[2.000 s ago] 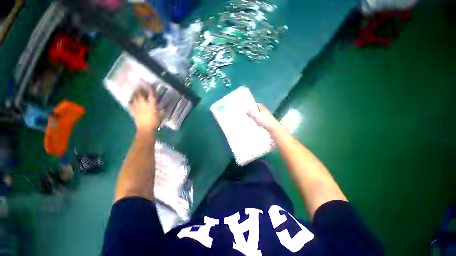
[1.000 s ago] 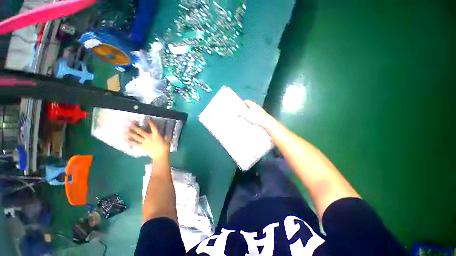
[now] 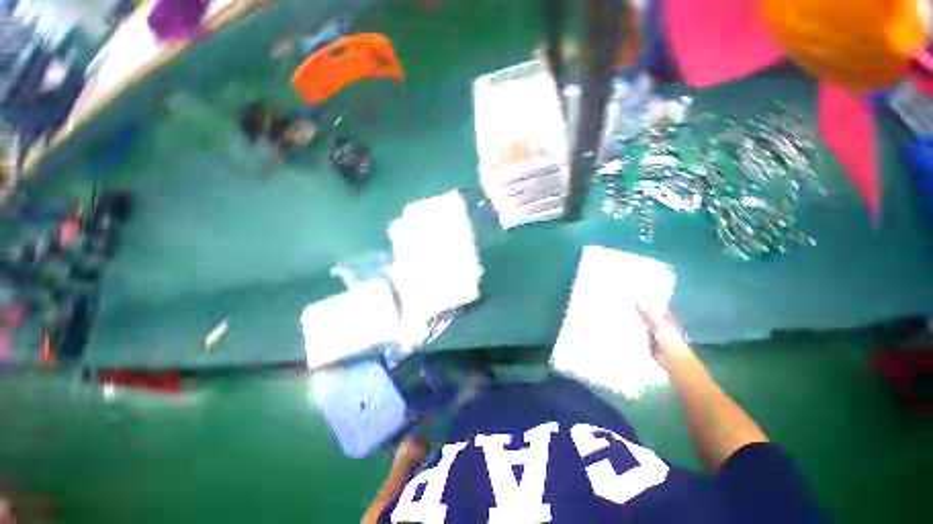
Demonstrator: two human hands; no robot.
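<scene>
My right hand (image 3: 663, 336) grips the right edge of a flat white bubble-wrap pack (image 3: 609, 317) at the bench's front edge. My left hand (image 3: 412, 450) is low beside the blue stool (image 3: 360, 407); it is small and blurred, and whether it touches or holds the stool is unclear. More white packs (image 3: 438, 254) lie on the bench, with another white pack (image 3: 351, 322) at their left. A row of packs (image 3: 522, 143) lies further back beside a dark bar. A loose heap of green and silver circuit boards (image 3: 716, 179) lies to the right.
The green bench (image 3: 235, 246) runs across the view. An orange chair back (image 3: 348, 68) is at its far edge. Small dark items (image 3: 350, 161) lie near it. Pink and orange petals (image 3: 716, 41) hang close at upper right. A red item (image 3: 143, 381) shows along the front edge.
The view has turned, and the bench now runs across it. My left hand has left the row of packs and moved down beside the blue stool. My right hand still holds its pack.
</scene>
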